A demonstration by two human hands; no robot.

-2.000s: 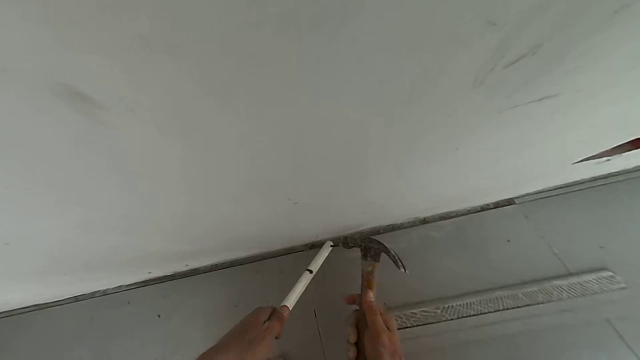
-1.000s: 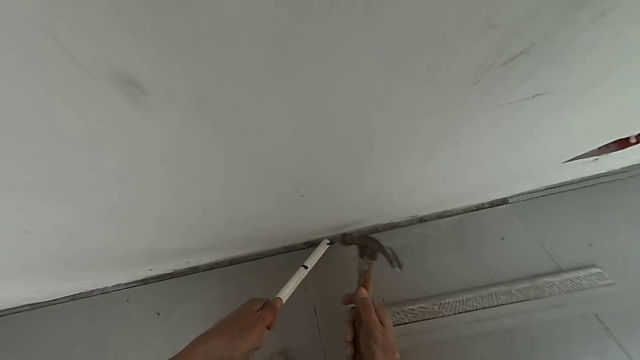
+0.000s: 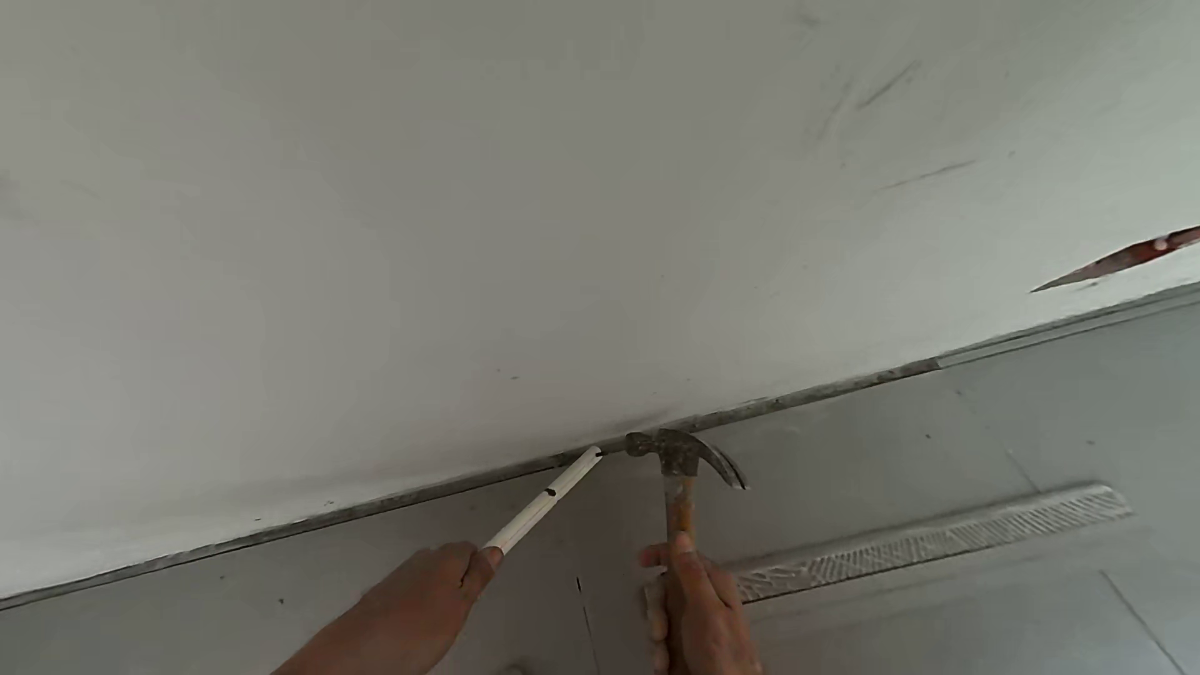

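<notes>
My left hand (image 3: 436, 591) grips a thin white stick or tube (image 3: 539, 511) with a dark mark on it. Its far end lies at the foot of the white wall (image 3: 422, 234), by a dark narrow strip (image 3: 816, 394) that runs between wall and floor. My right hand (image 3: 698, 605) is closed around the handle of a claw hammer (image 3: 680, 459). The hammer's striking face points left, close to the tip of the stick, where a small dark pin-like piece shows; whether they touch I cannot tell. The claw points right.
On the grey tiled floor (image 3: 844, 478), right of my right hand, lies a long strip with ridged grey adhesive (image 3: 947, 544). At the far right edge a red pointed object (image 3: 1125, 261) shows in front of or on the wall. Dark scuffs mark the wall's upper right.
The hammer and the white stick keep nearly the same place at the foot of the wall. Both hands still hold what they held before.
</notes>
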